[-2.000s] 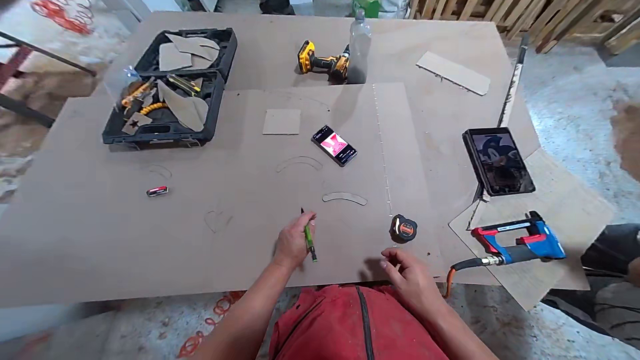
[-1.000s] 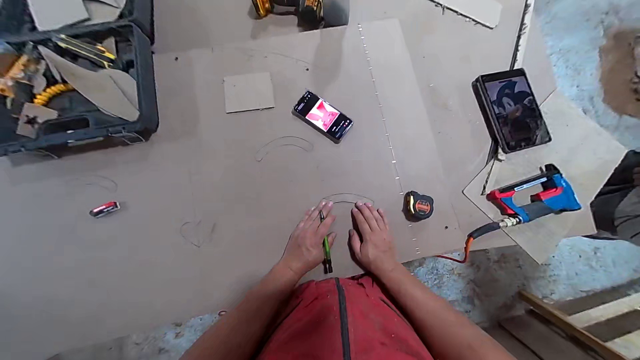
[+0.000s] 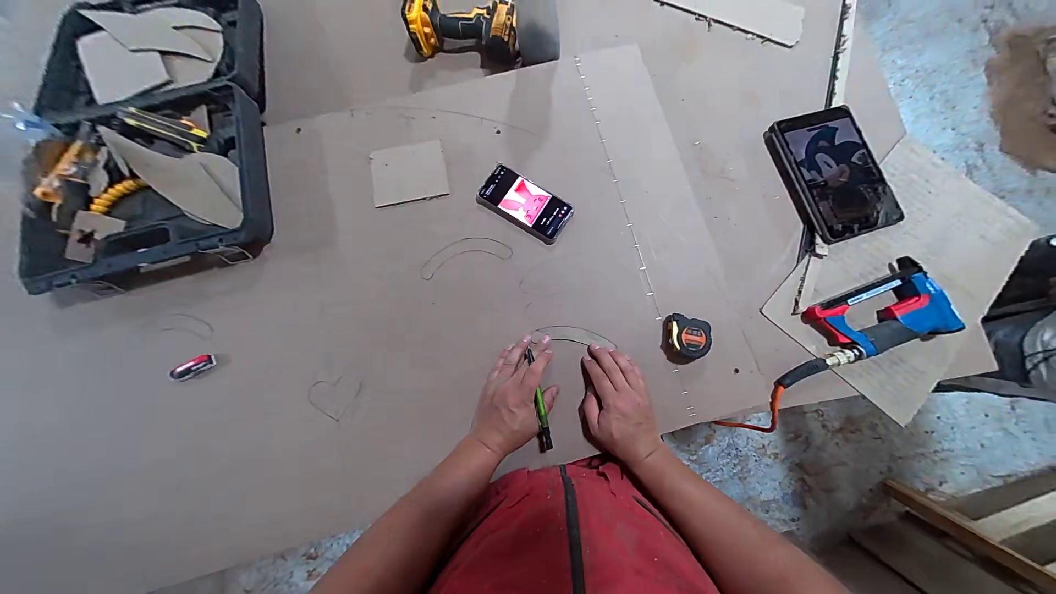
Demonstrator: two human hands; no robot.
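My left hand [image 3: 513, 404] lies on the board with a green and black pencil-like marking tool [image 3: 540, 404] held under its fingers, the tip pointing up and away from me. My right hand [image 3: 619, 400] rests palm down beside it, its fingertips at the right end of a curved strip piece [image 3: 573, 333]. The left fingertips touch the strip's other end. An arc outline [image 3: 466, 247] and a heart outline [image 3: 334, 398] are drawn on the board. A phone [image 3: 525, 203] showing a pink picture lies beyond my hands, with a square board piece [image 3: 409, 173] left of it.
A tape measure [image 3: 687, 337] sits right of my hands. Farther right are a blue and red pneumatic stapler [image 3: 887, 309] with an orange hose and a tablet [image 3: 835, 173]. A toolbox [image 3: 256, 198] stands at left, a small red object [image 3: 192, 367] below it. A yellow cordless drill [image 3: 462, 31] lies at the back.
My right hand has moved left, from near the tape measure to the curved strip's right end. My left hand has moved to the strip's left end, keeping the marking tool. The view has tilted down.
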